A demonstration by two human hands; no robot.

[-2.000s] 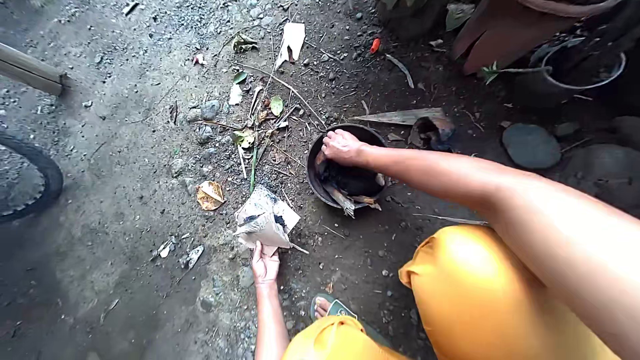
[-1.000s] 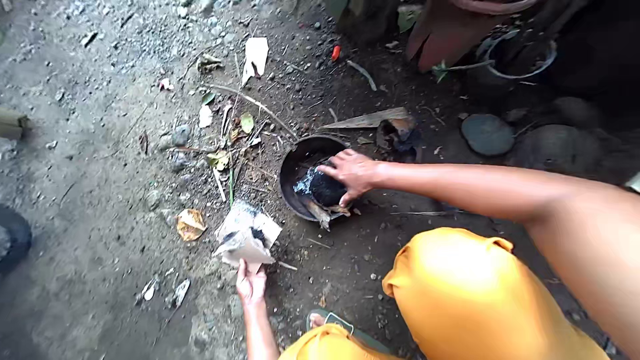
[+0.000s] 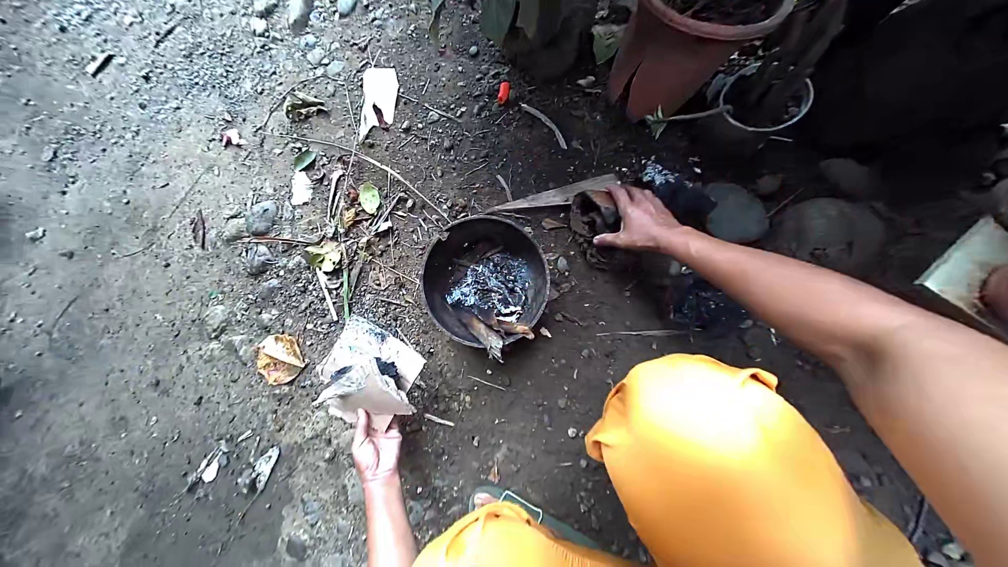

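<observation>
My left hand [image 3: 376,450] holds a folded, torn piece of pale cardboard [image 3: 368,394] with dark charred bits on it, low over the soil. To its upper right a round dark metal pot [image 3: 429,295] stands on the ground, with grey-white ash [image 3: 492,283] and pieces of wood [image 3: 482,331] inside, their ends at its near rim. Right of the pot, my right hand [image 3: 639,219] has its fingers on a brown, charred, crumpled piece [image 3: 591,216] lying on the dirt; whether it grips this is hard to tell. A flat strip of wood [image 3: 551,195] lies between pot and hand.
A cracked terracotta-coloured flowerpot [image 3: 669,59] and a smaller pot [image 3: 768,126] stand at the upper right. Round stones [image 3: 736,213] lie beyond my right hand. Dry leaves [image 3: 279,358], twigs and a white scrap [image 3: 379,98] lie left of and above the metal pot.
My right hand has moved from inside the metal pot rightward to the charred brown piece. The dark lump that it touched in the pot is gone from there, and ash shows. My left hand still holds the cardboard.
</observation>
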